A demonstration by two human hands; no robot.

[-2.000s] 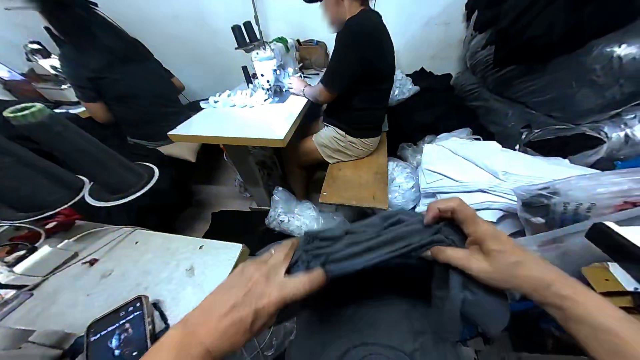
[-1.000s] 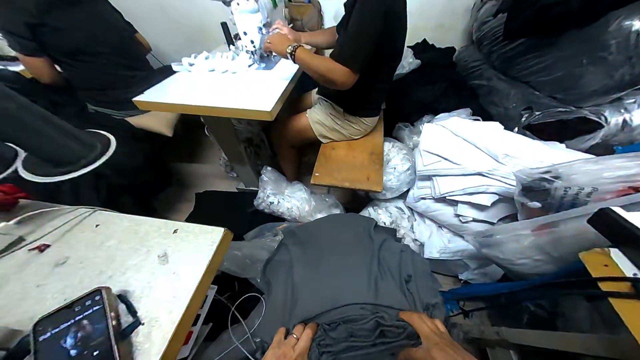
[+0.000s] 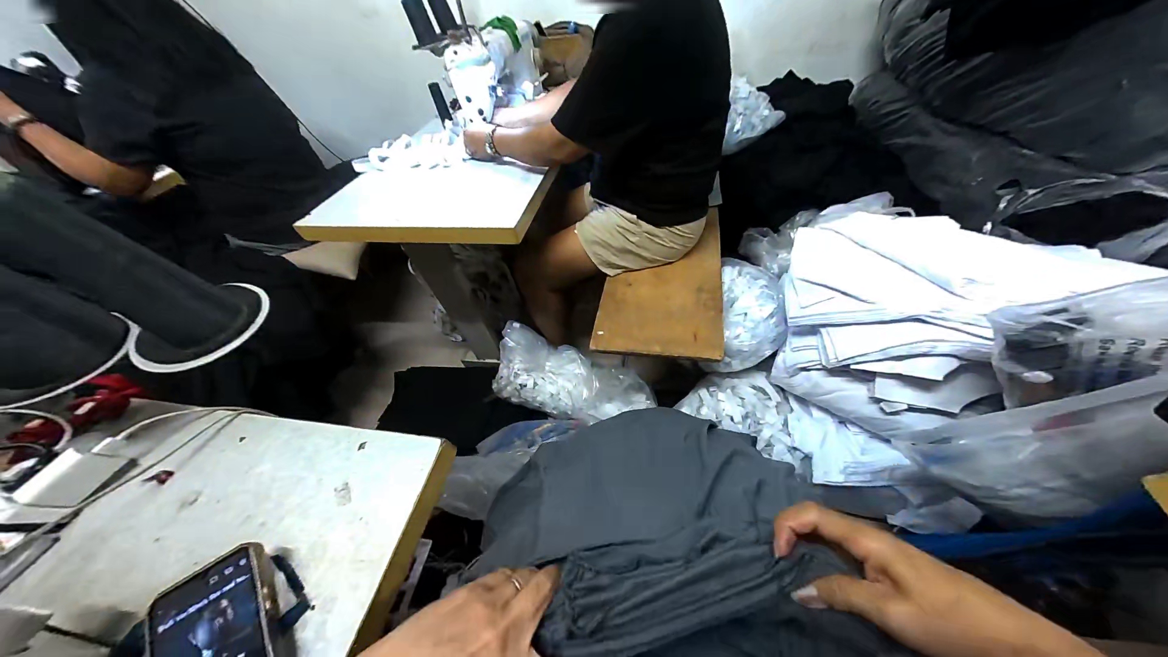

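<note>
Dark grey cloth (image 3: 639, 493) lies spread at the lower middle, with a bunched, gathered roll (image 3: 675, 584) of the same fabric across its near part. My left hand (image 3: 484, 611), wearing a ring, touches the left end of that roll, its fingertips against the folds. At the right end, my right hand (image 3: 858, 566) pinches the fabric between thumb and fingers. What supports the cloth is hidden beneath it.
A white worktable (image 3: 274, 493) at left bears a smartphone (image 3: 214, 611) and cables. Ahead, a person (image 3: 652, 119) sits on a wooden bench (image 3: 666, 292) at a sewing machine (image 3: 474, 82); another person (image 3: 182, 119) is at far left. White cloth stacks (image 3: 912, 283) and plastic bags stand right.
Two seconds ago both hands held the bunched cloth up higher; a second ago it lay low at the bottom edge with both hands on it. Now my right hand grips its right end.
</note>
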